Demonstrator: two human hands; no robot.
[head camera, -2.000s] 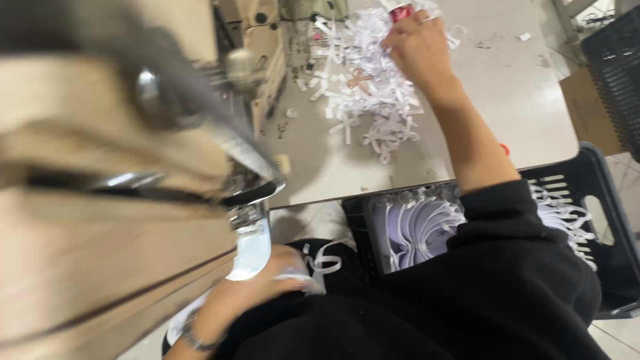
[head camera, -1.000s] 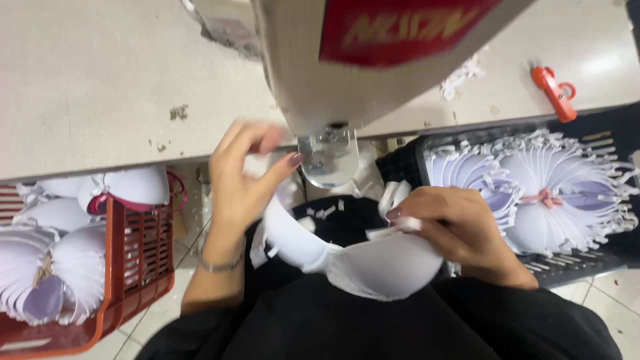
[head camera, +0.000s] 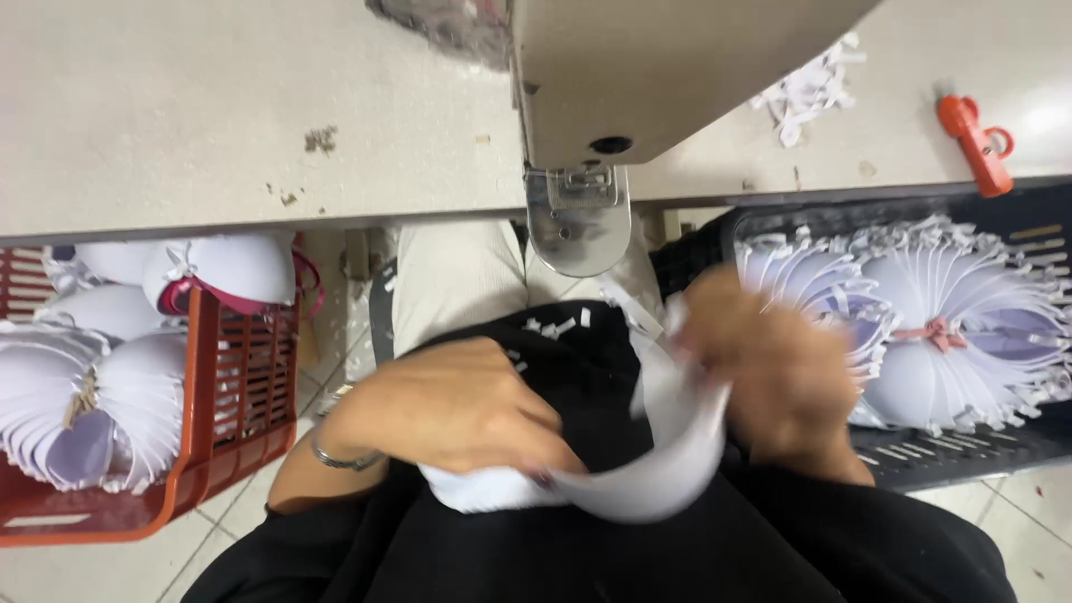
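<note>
A white bra cup piece (head camera: 653, 481) lies across my lap, below the sewing machine's metal arm plate (head camera: 578, 222). My left hand (head camera: 469, 410) grips it near the middle, thumb on its upper edge. My right hand (head camera: 770, 368), blurred by motion, is at its right end, beside a narrow white strip; its fingers seem closed on that edge. The piece touches neither the plate nor the needle area. Small white scraps (head camera: 557, 325) lie on the black cloth of my lap.
A red plastic basket (head camera: 201, 377) with stacked white cups stands at left, a black crate (head camera: 963, 465) with tied bundles at right. The table (head camera: 209, 126) bears orange-handled thread snips (head camera: 976, 146) and white trimmings (head camera: 812, 88). The machine head (head camera: 636, 75) overhangs.
The white piece has moved down from beside the plate, and my left hand has come down with it. Two seconds ago my right hand was at the scrap pile on the table. The view has shifted greatly since.
</note>
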